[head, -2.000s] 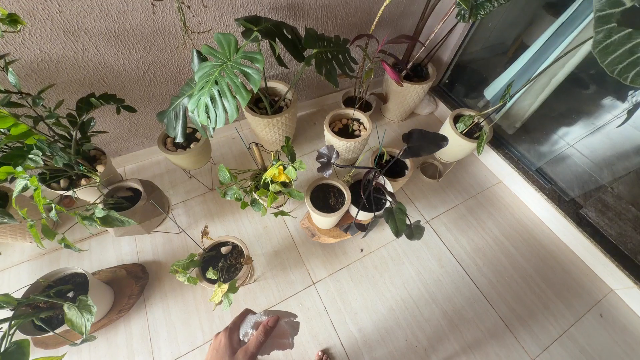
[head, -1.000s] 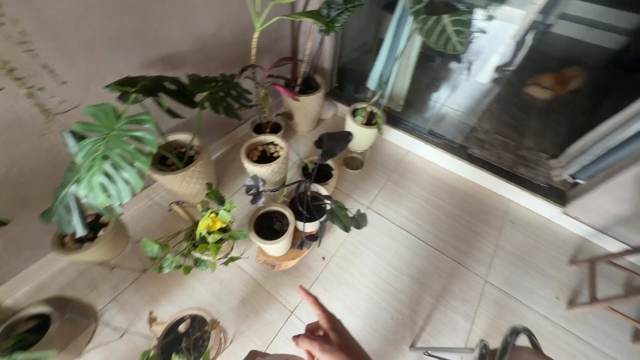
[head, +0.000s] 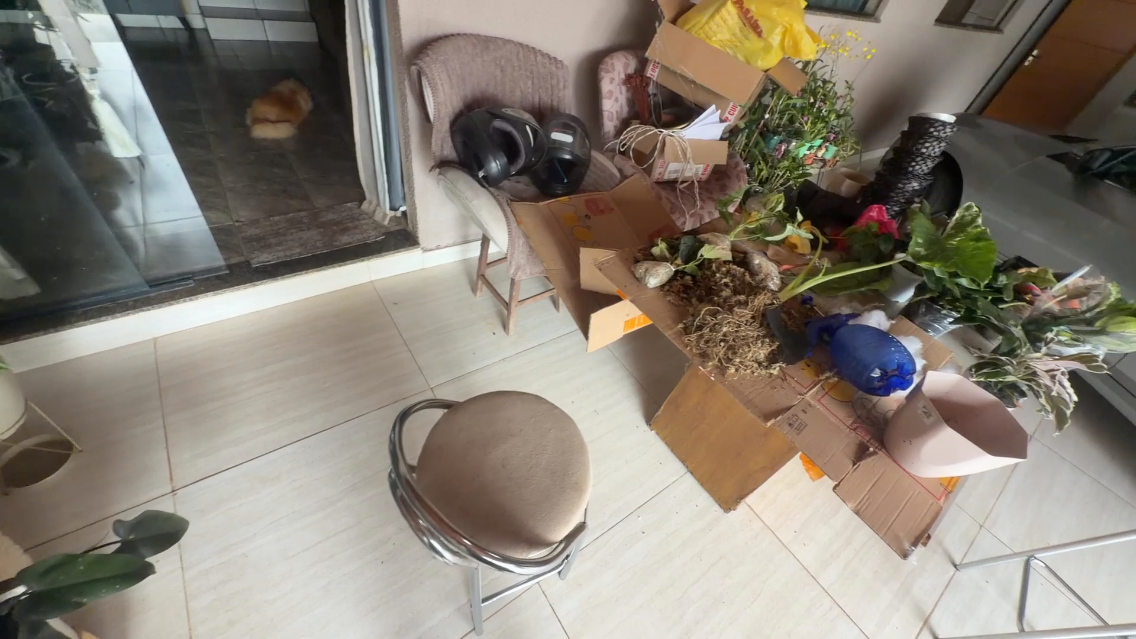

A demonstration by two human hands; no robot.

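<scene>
Neither of my hands shows in the head view now. A work surface covered with flattened cardboard (head: 812,430) holds a heap of dried roots or moss (head: 732,315), a blue plastic bottle (head: 871,357) with white fluffy material beside it, and a pale pink pot (head: 954,426) at its near right end. Leafy potted plants (head: 954,248) crowd its far right side. A stack of black patterned pots (head: 910,164) leans behind them. Left of the surface, a round padded stool (head: 504,475) with a chrome frame stands on the tiled floor.
Dark helmets (head: 497,146) rest on an upholstered chair (head: 497,75) by the wall. Behind are a cardboard box (head: 701,62) with a yellow bag (head: 754,27) and a small box (head: 679,155) with cord. An animal (head: 280,108) lies beyond the glass door (head: 98,160). A grey car (head: 1021,169) is at right.
The view has swung far right, from the potted plants by the wall to the cardboard-covered surface. The hands seen in the earlier frames have left the view.
</scene>
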